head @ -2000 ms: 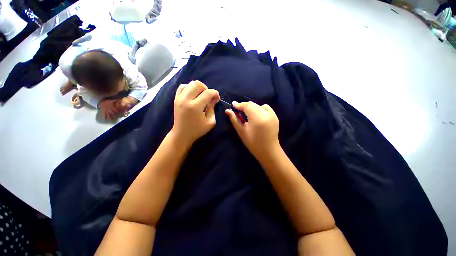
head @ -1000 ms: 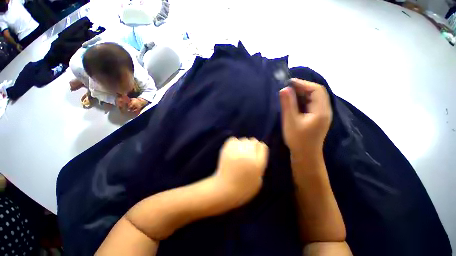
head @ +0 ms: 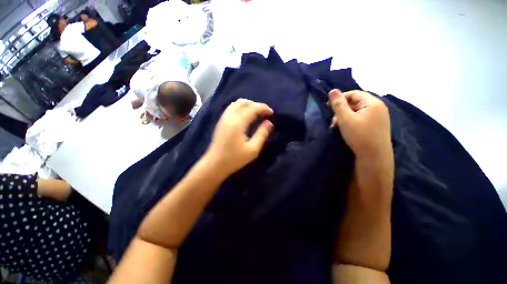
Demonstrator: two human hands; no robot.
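A large dark navy jacket (head: pixel 267 183) lies spread over the white table in front of me, its upper edge standing in pointed folds. A shinier strip shows between its layers near my right hand. My left hand (head: pixel 240 133) is over the jacket's upper middle, thumb and index finger apart, nothing visible between them. My right hand (head: pixel 358 119) pinches the jacket cloth at the upper right with thumb and fingers. The snips cannot be made out in this frame.
A baby (head: pixel 172 100) leans forward on the white table (head: pixel 92 172), just beyond the jacket's left side. Dark garments (head: pixel 114 86) and white cloth (head: pixel 53 125) lie at the left. A person in a dotted top (head: pixel 41 227) is at the lower left. Another person (head: pixel 78 44) is in the background.
The view has turned left, showing more of the room. My left hand has opened from a fist and moved up and left. My right hand has stayed at the upper right part of the jacket.
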